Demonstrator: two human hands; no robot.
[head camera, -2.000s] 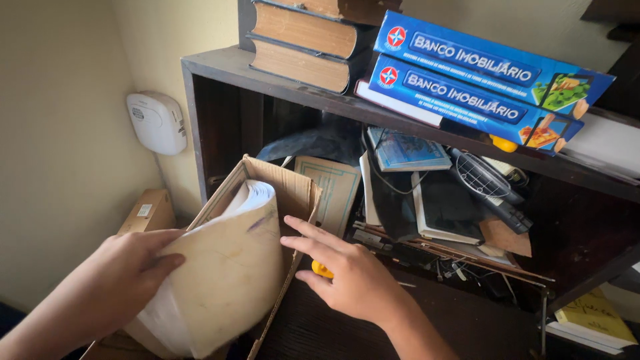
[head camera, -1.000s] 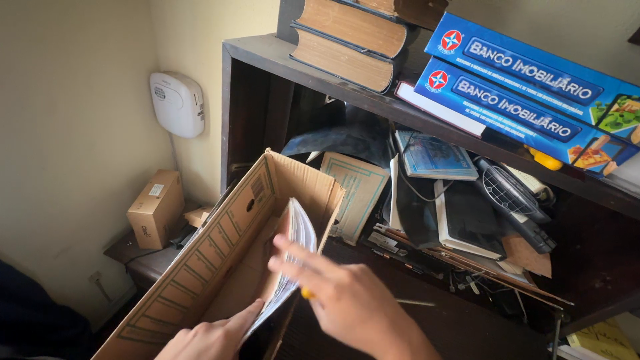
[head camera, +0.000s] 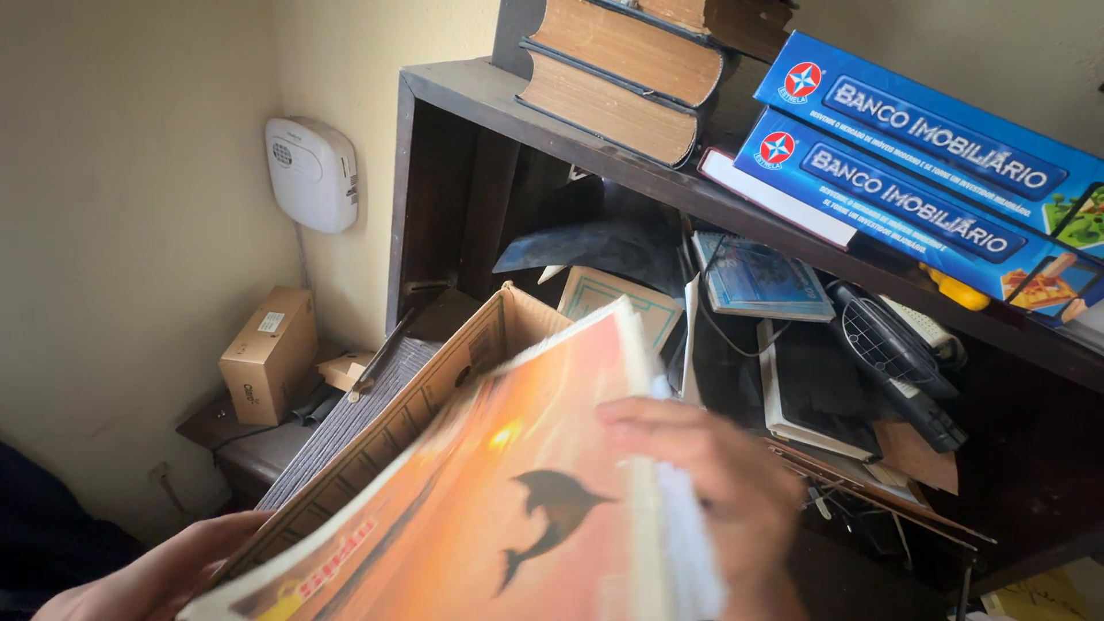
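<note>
A notebook with a dolphin on its orange sunset cover (head camera: 483, 483) is tilted over the open cardboard box (head camera: 371, 470), loose papers showing at its right edge. My right hand (head camera: 716, 483), blurred, grips that edge with the fingers on the cover. At the lower left, my left hand (head camera: 164, 565) is by the box's side and the notebook's lower left part; its fingertips are hidden, so its hold cannot be made out. The notebook covers much of the box's inside.
A dark wooden shelf unit (head camera: 405, 172) holds thick old books (head camera: 612, 103) and two blue board game boxes (head camera: 897, 181) on top. Inside lie a spiral notebook (head camera: 763, 276), a black book (head camera: 819, 397) and cables. A small carton (head camera: 272, 354) stands left, below a white wall device (head camera: 310, 172).
The dolphin cover now faces up above the box; one second ago the papers stood edge-on inside it. My right hand has closed on their right edge.
</note>
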